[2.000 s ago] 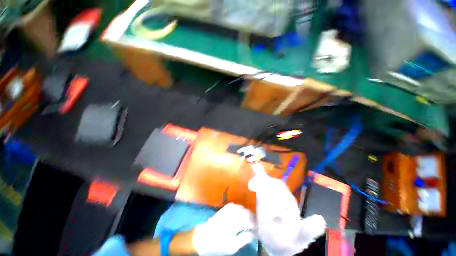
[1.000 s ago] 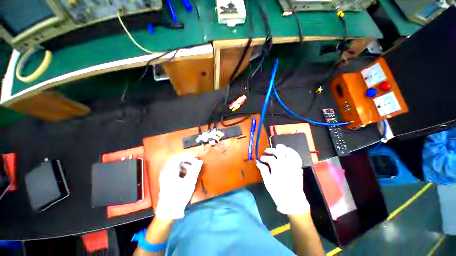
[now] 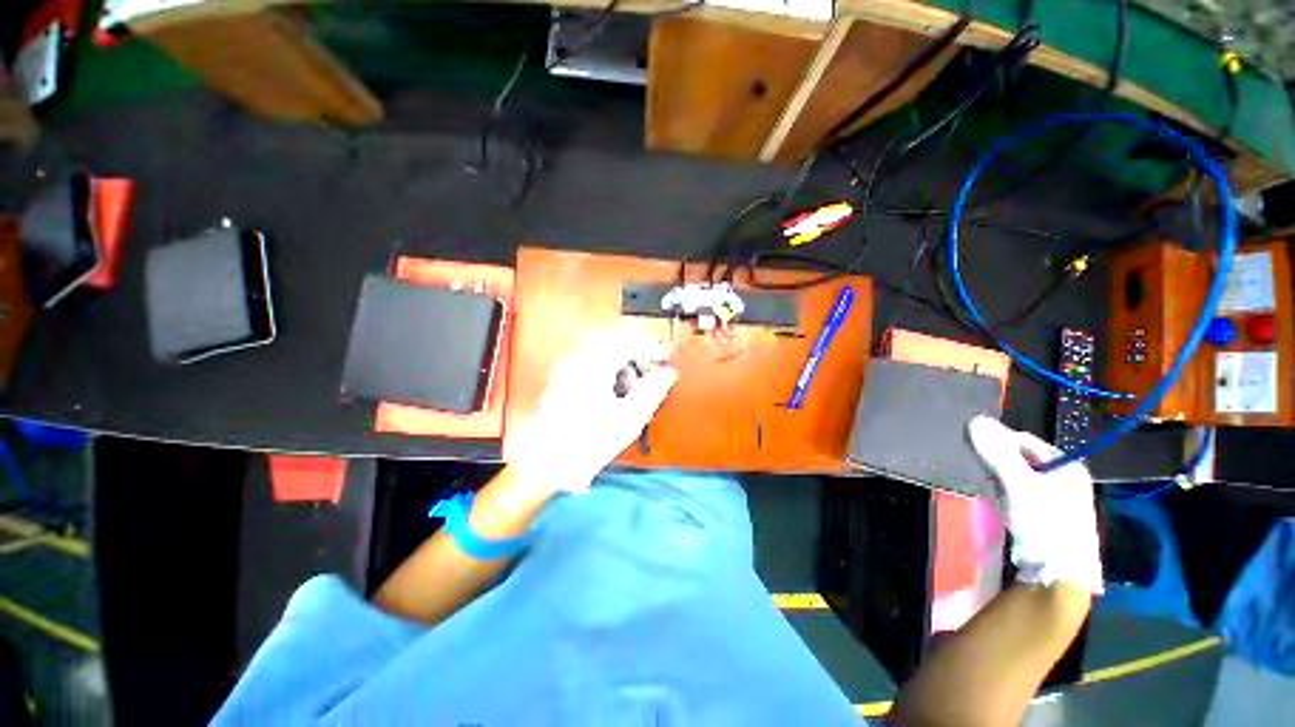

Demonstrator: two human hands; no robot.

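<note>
My right hand [image 3: 1044, 504], in a white glove, holds the end of the blue cable [image 3: 954, 234] at the right edge of a black set-top box [image 3: 926, 419]. The cable loops up and around to the right. My left hand [image 3: 597, 405], also gloved, is over the left part of the orange mat [image 3: 568, 291], fingers curled. A small dark patch shows between its fingers; whether it is a held object is unclear. The connector block [image 3: 767, 307] with silver plugs lies at the mat's far edge. A blue marker pen [image 3: 821, 348] lies on the mat's right side.
Left of the mat, one box [image 3: 423, 344] lies on a salmon-red pad and another [image 3: 208, 291] on the black bench. AV plugs [image 3: 817, 223] and black leads lie behind the mat. A remote control [image 3: 1075, 391] and an orange-brown switch box [image 3: 1167, 298] are at the right.
My right hand has moved right from the mat to the right-hand box, and the blue cable now forms a wide loop. My left hand remains over the mat's left part. The view has shifted.
</note>
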